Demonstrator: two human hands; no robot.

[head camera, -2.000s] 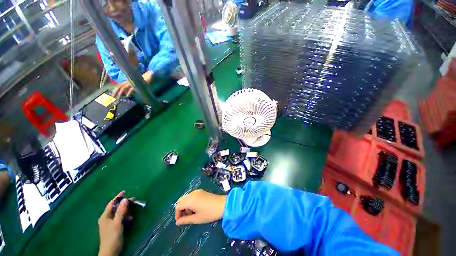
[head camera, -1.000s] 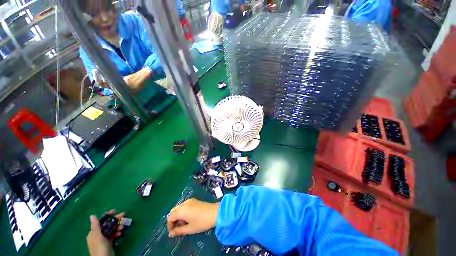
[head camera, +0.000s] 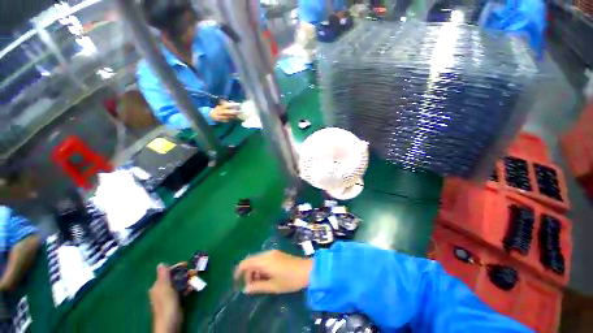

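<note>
My left hand (head camera: pixel 166 300) is at the lower left, with its fingers at a dark watch-size housing (head camera: pixel 179 277) that has a white tab and an orange bit. Another dark housing with a white tab (head camera: pixel 200 262) lies right beside it. My right hand (head camera: pixel 274 272) is blurred, palm down and fingers bent, above a clear plastic tray (head camera: pixel 250 312); whether it holds anything does not show. A loose pile of housings with white tabs (head camera: pixel 322 227) lies just beyond my right hand. More parts (head camera: pixel 344 323) show at the bottom edge below my sleeve.
A pale fan (head camera: pixel 333 159) and a metal post (head camera: pixel 270 114) stand behind the pile. A tall stack of clear trays (head camera: pixel 422 97) is behind right. Red bins (head camera: pixel 478 211) hold black parts at the right. A dark part (head camera: pixel 243 207) lies mid-mat. People in blue sit across and at the left.
The view has shifted. My left hand has brought its housing up beside the loose one on the mat. My right hand's fingers have lifted and spread slightly. The person across has moved their hands.
</note>
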